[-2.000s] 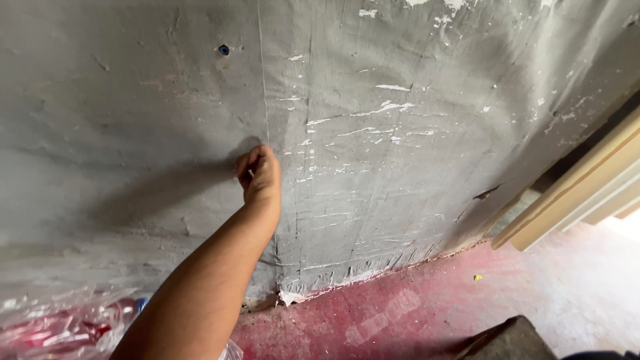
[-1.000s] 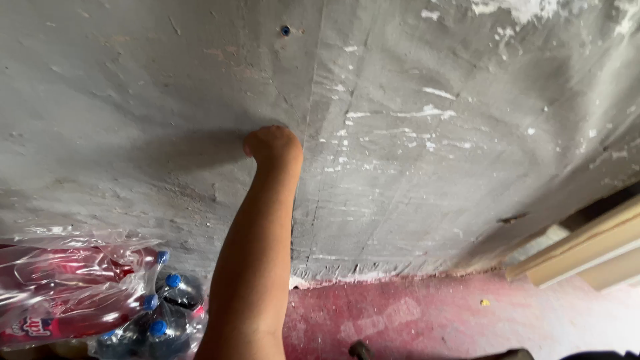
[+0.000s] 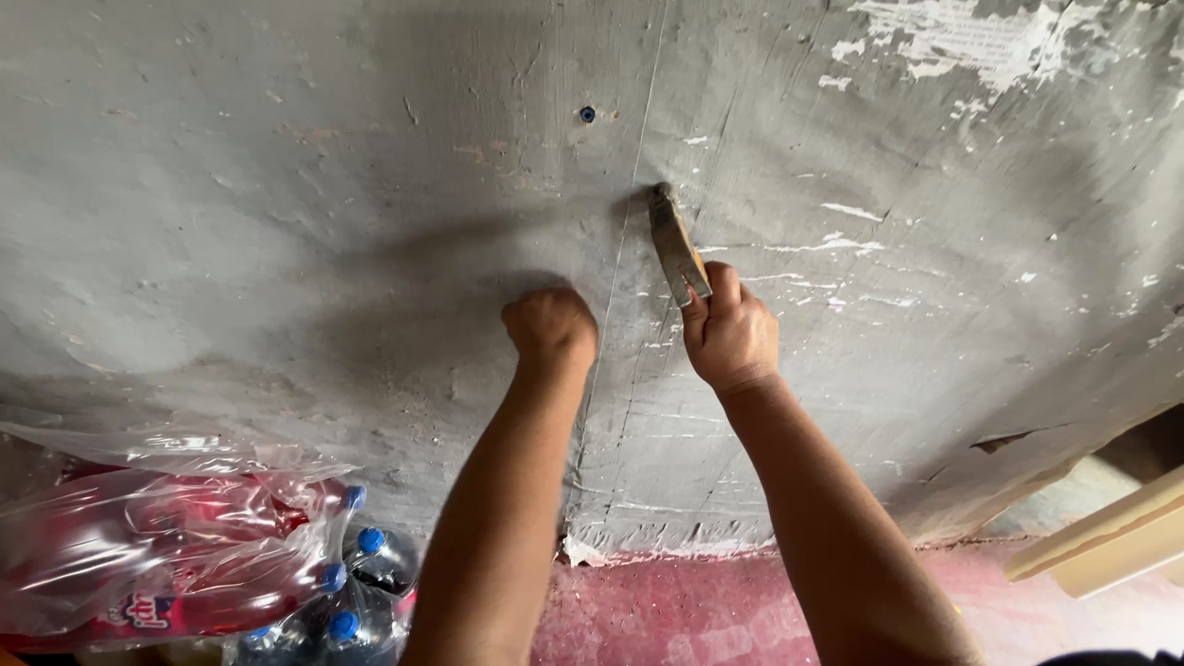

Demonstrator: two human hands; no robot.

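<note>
A grey wall (image 3: 444, 185) with peeling, flaking covering fills most of the view, a seam running down it. My right hand (image 3: 735, 333), right of the seam, grips a worn hand tool (image 3: 680, 245) with a flat, dirty metal-looking side; a bit of orange shows at its edge, and its kind is not clear. Its upper end is at the wall. Left of the seam, my left hand (image 3: 552, 324) is curled close against the wall, its fingers turned away; whether they hold anything is hidden. A blue wall plug (image 3: 587, 115) sits in the wall above both hands.
Plastic-wrapped bottles of red drink (image 3: 185, 546) lie at the lower left, beside dark bottles with blue caps (image 3: 370, 541). The red floor (image 3: 675, 606) meets the wall's torn lower edge. Cream-coloured boards (image 3: 1110, 536) stand at the lower right.
My right hand has come into view with the tool in it; neither earlier frame shows it. My left hand stays near the seam. The view has shifted, showing more of the bottles than two seconds ago.
</note>
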